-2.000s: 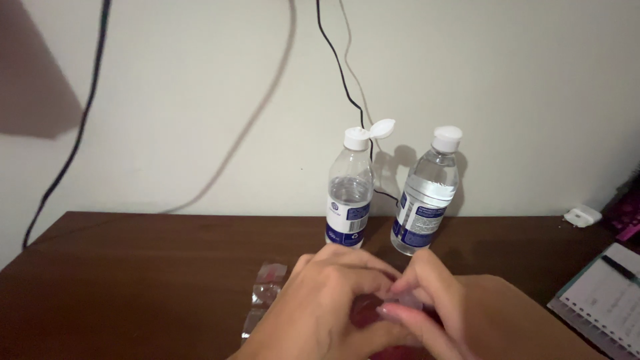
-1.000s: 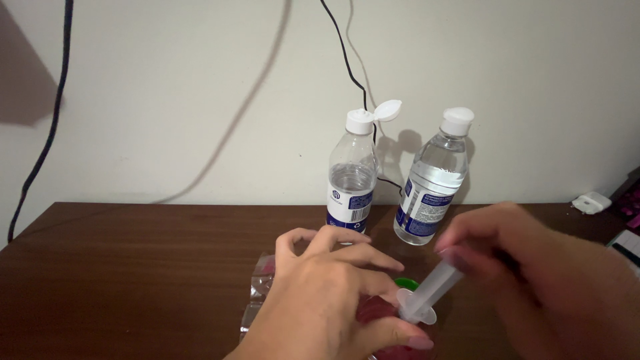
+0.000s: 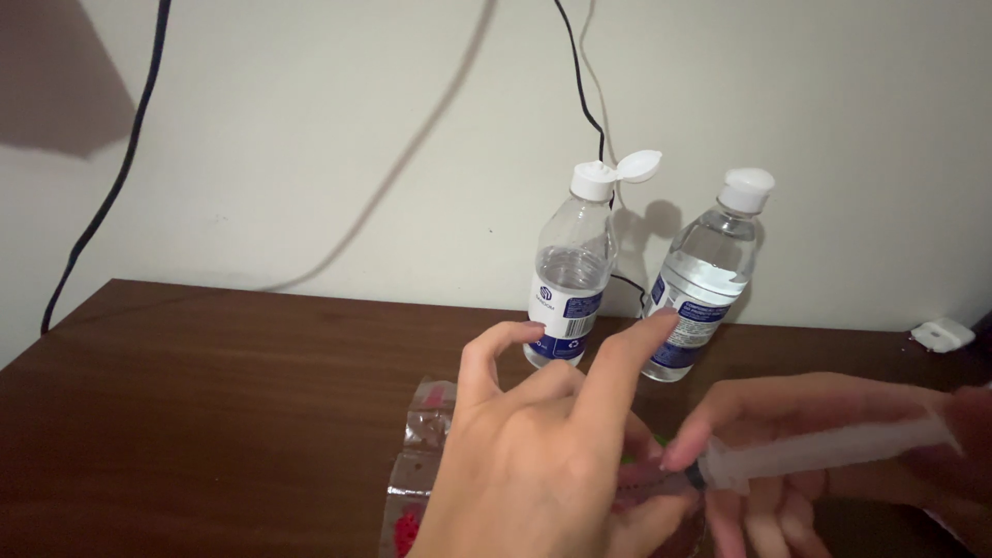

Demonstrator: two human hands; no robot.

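Observation:
My left hand grips the clear barrel of a plastic syringe, tinted reddish and partly hidden by the fingers. From the barrel's dark rubber stopper a translucent plunger runs to the right. My right hand is around this plunger, its fingertips at the barrel's end. Something green and something reddish lie beneath the hands, mostly covered. Beyond my left hand stands a clear plastic bottle with its white flip cap raised; a fuller bottle with a closed white cap stands to its right.
Clear plastic packets with red contents lie left of my left hand on the dark wooden table. A small white plastic object sits at the right rear. Black cables hang against the wall behind.
One second ago my right hand held the translucent plunger steeply above my left hand; now it lies nearly level, with the stopper at the barrel's end. Both hands were close together two seconds ago.

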